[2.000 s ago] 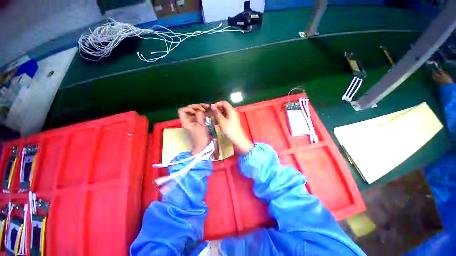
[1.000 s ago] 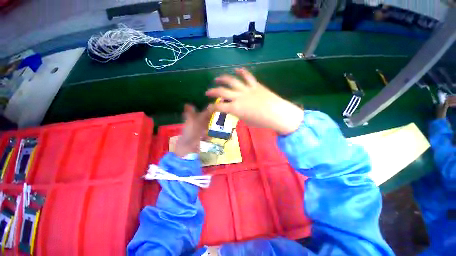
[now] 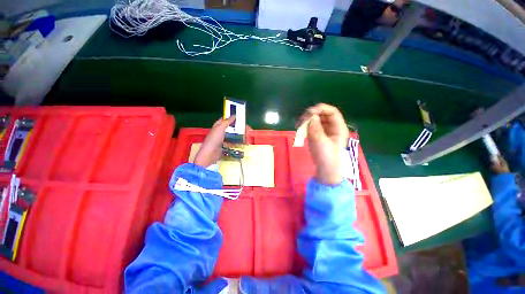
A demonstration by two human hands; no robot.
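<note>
My left hand [image 3: 213, 142] holds a module [image 3: 235, 119] upright by its left side, over the back of the front red tray [image 3: 282, 229]. The module has a white and dark face and a yellow edge. A small circuit board [image 3: 233, 153] hangs at its lower end, and white lead wires [image 3: 204, 189] trail from it over my left sleeve. My right hand [image 3: 326, 138] pinches a small pale strip [image 3: 301, 133], apart from the module. A cream sheet [image 3: 259, 166] lies on the tray beneath the module.
White leads [image 3: 354, 163] of another unit show behind my right hand. Stacked red trays [image 3: 86, 155] with modules are at left. Folded cream sheets [image 3: 437, 201] lie at right. A cable coil [image 3: 151, 18] and a module [image 3: 425, 118] are on the green surface. Another person's hand [image 3: 499, 165] is at far right.
My right hand has moved away from the module to the right and now holds a pale strip. My left hand holds the module upright, slightly left of before. The camera view has shifted.
</note>
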